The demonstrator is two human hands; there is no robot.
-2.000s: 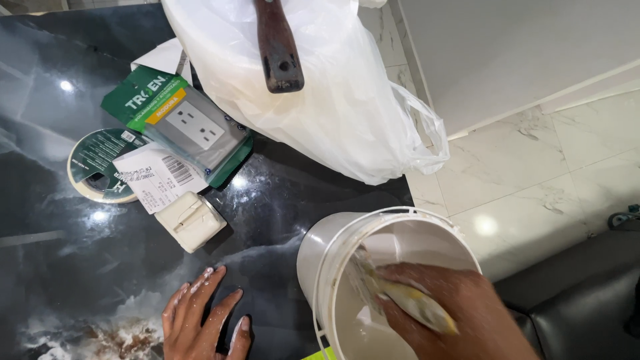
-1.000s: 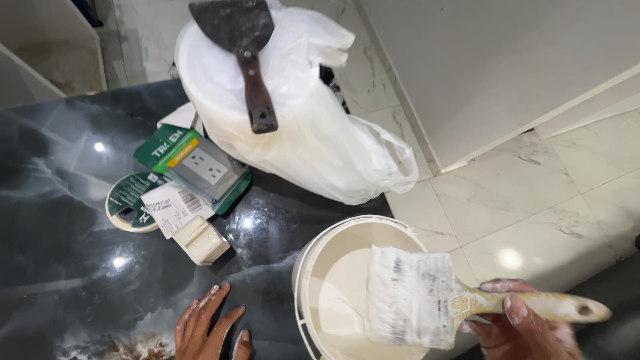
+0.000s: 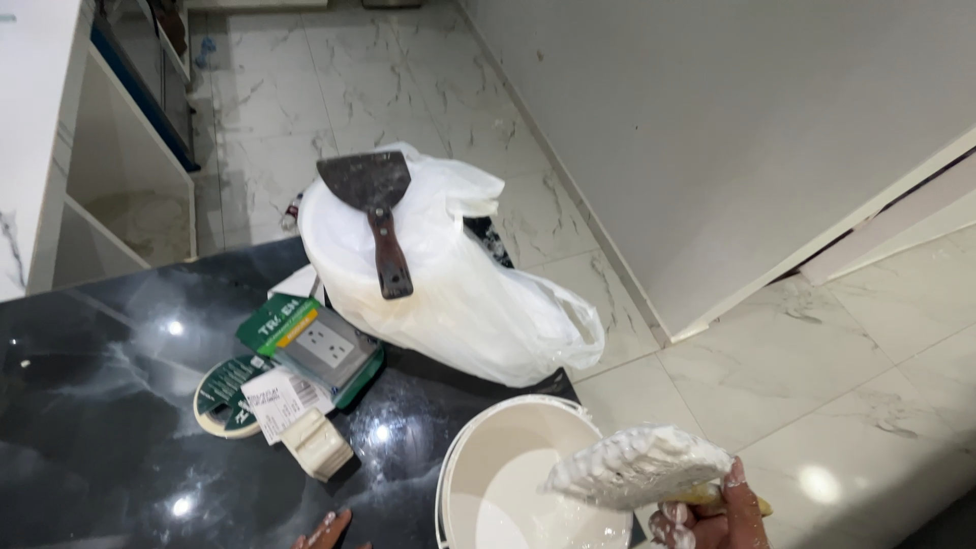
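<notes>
My right hand [image 3: 713,515], smeared with white, grips a wide paintbrush [image 3: 640,469] by its handle. The bristles are thickly coated in white paint and tilt over the right side of a white plastic bucket [image 3: 457,473]. White paint [image 3: 526,503] lies inside the bucket. My left hand [image 3: 326,531] shows only as paint-spotted fingers at the bottom edge, by the dark marble-patterned tabletop [image 3: 91,427], left of the bucket; nothing is visible in it, and most of it is cut off.
A putty knife [image 3: 390,248] lies on a white plastic bag [image 3: 457,320] behind the bucket. Left of them are a packaged electrical outlet [image 3: 324,343], a roll of tape [image 3: 221,404], a paper label [image 3: 278,400] and a cream-coloured block [image 3: 320,446]. A grey-white wall panel [image 3: 724,152] stands at the right.
The brush went from inside the bucket to above it, then its bristles turned to point left. My left hand now shows less. The view has shifted to take in more floor.
</notes>
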